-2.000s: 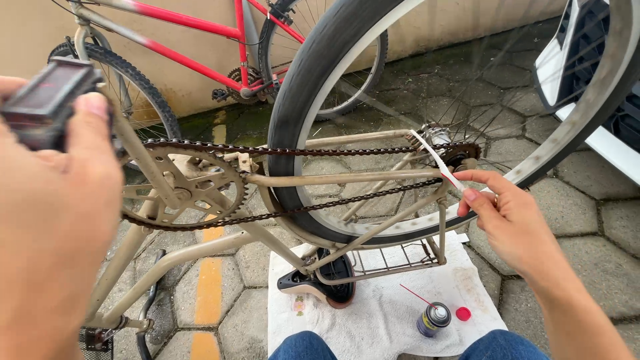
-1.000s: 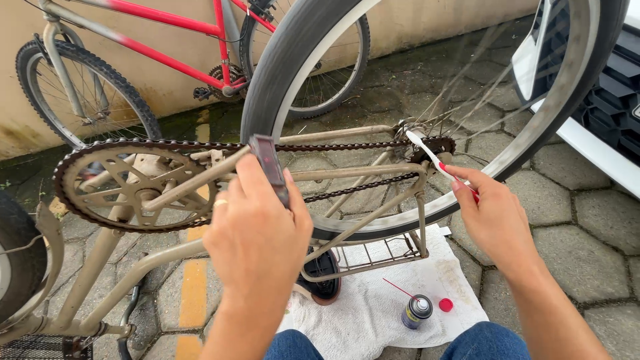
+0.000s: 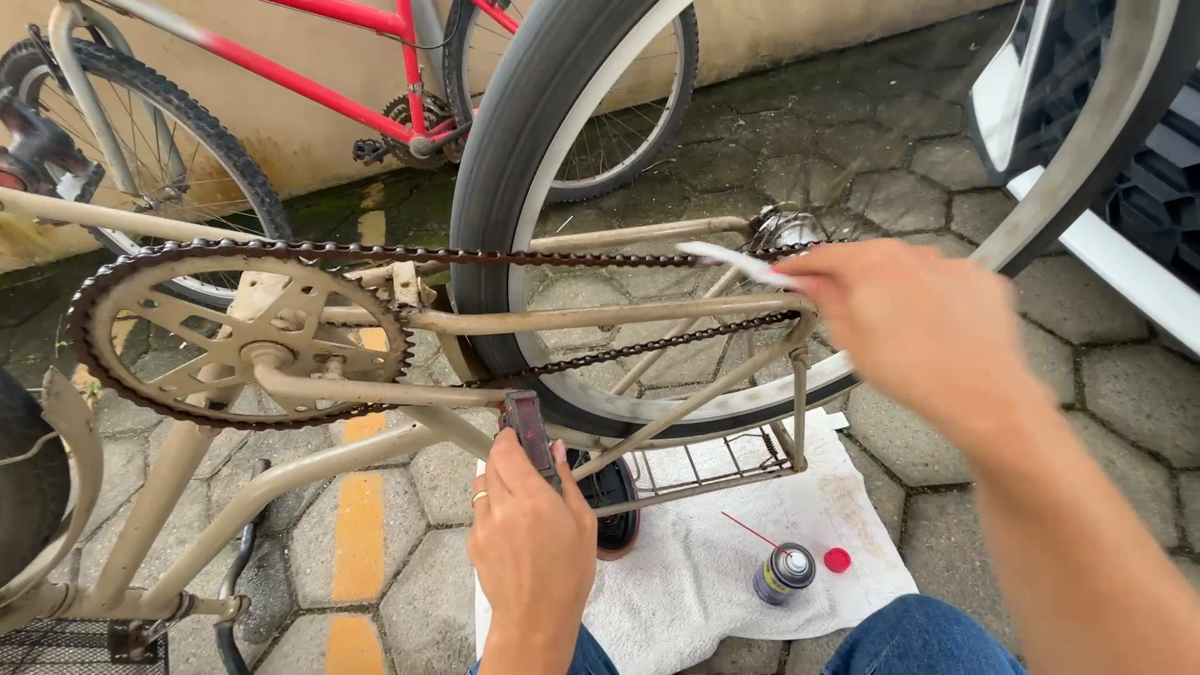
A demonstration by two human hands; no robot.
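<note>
An upside-down beige bicycle stands before me, its chainring (image 3: 234, 342) on the left and rear wheel (image 3: 497, 187) with a blurred rim in the middle. My left hand (image 3: 530, 525) grips the bicycle pedal (image 3: 530, 427) at the end of the crank arm. Blurred, my right hand (image 3: 900, 319) holds a thin white brush-like tool (image 3: 736, 261), whose far end lies at the upper run of the rusty chain (image 3: 562, 256), just left of the rear hub (image 3: 787, 227). The tool's tip is too blurred to make out bristles.
On the ground lies a white towel (image 3: 694, 581) with a spray can (image 3: 785, 573) with a red straw, and a red cap (image 3: 837, 560). A rear rack (image 3: 698, 473) hangs low over it. A red bicycle (image 3: 309, 66) leans by the wall; a white vehicle part (image 3: 1106, 253) is at right.
My left hand has moved round with the pedal, from high on the left to low beside the wheel. The white tool has gone from the rear sprocket to the upper chain run.
</note>
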